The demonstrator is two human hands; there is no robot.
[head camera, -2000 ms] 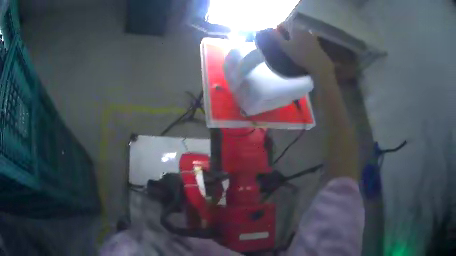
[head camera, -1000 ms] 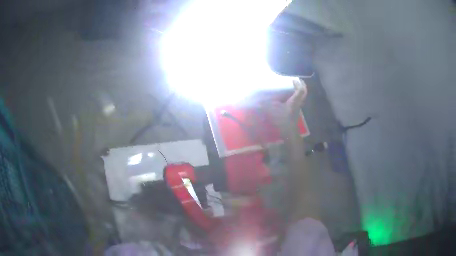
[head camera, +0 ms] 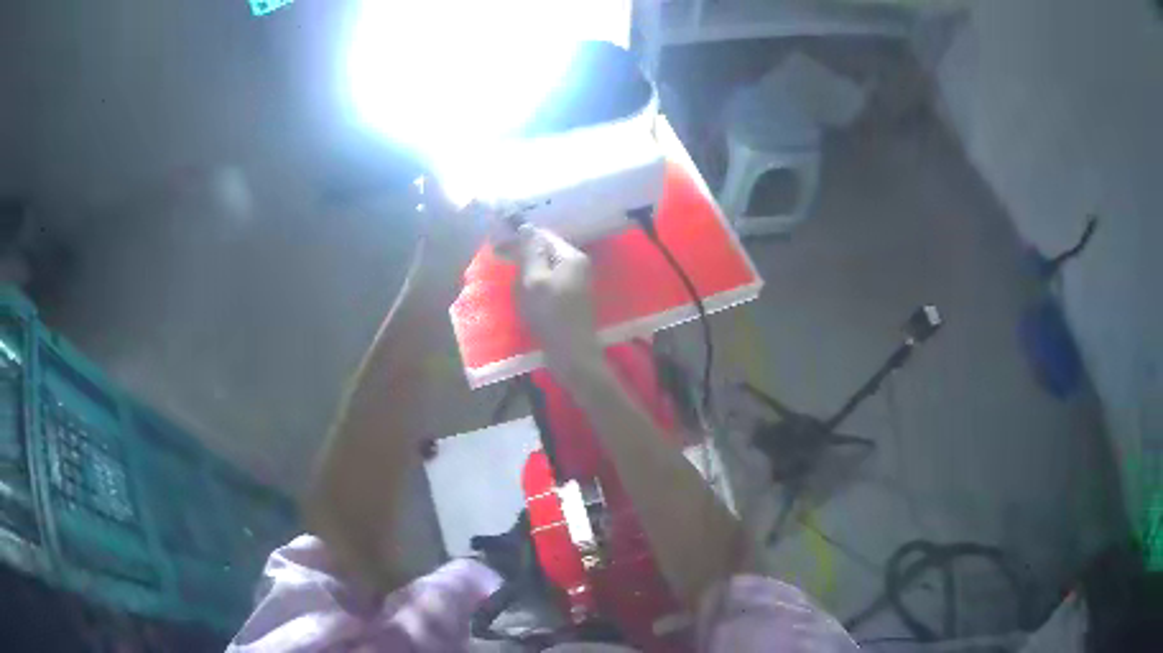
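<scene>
A white box-shaped unit with a dark top, probably a mini projector, rests on or just over the red fixture platform. Strong glare hides its left part. A black cable runs from its near side, over the platform's edge. My left hand is at the unit's near left corner, washed out by glare; its grip is unclear. My right hand has curled fingers at the unit's near side, by a small dark spot; whether it holds something is unclear.
The red robot arm stands below the platform on a white base. Green crates are at left. A pale stool stands at upper right. A dark floor stand and coiled cables are at right.
The unit, raised at the platform's right a second ago, has come left and down to the platform. My left hand has come into view. A cable now enters the unit's near side. The view has shifted.
</scene>
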